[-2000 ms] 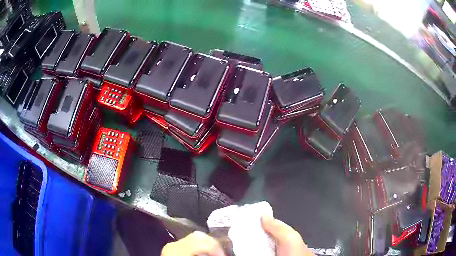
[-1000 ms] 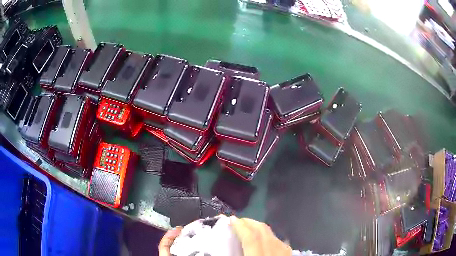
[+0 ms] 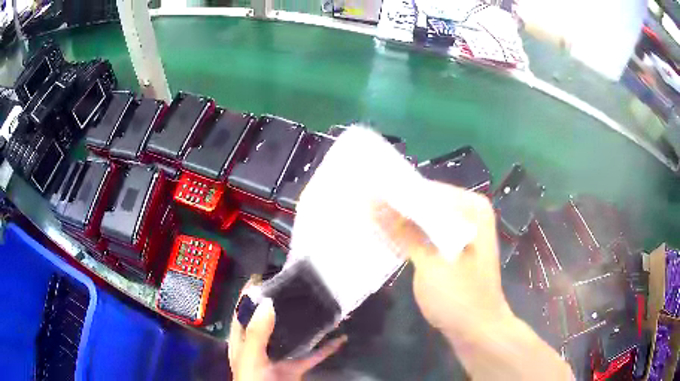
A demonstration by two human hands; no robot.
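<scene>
A white cloth-like sheet or wrapping (image 3: 343, 193) is spread above the bench in front of the stacked radios. My right hand (image 3: 455, 260) grips it at its right side. My left hand (image 3: 261, 335) holds a flat dark square piece (image 3: 302, 305), perhaps a speaker grille, at the sheet's lower end; the piece touches the sheet. A small dark item shows by the left fingers, unclear. The sheet hides part of the radios behind it.
Radios (image 3: 268, 156) with black backs and red rims stand stacked across the green bench (image 3: 298, 67). One red radio (image 3: 190, 279) lies face up at left. A blue crate (image 3: 119, 342) is lower left, black radios (image 3: 52, 111) far left, boxes of purple cylinders (image 3: 663, 320) right.
The white bundle between my hands is now opened out and raised. My right hand has moved up and right. The dark square piece now shows in my left hand. The view has shifted slightly.
</scene>
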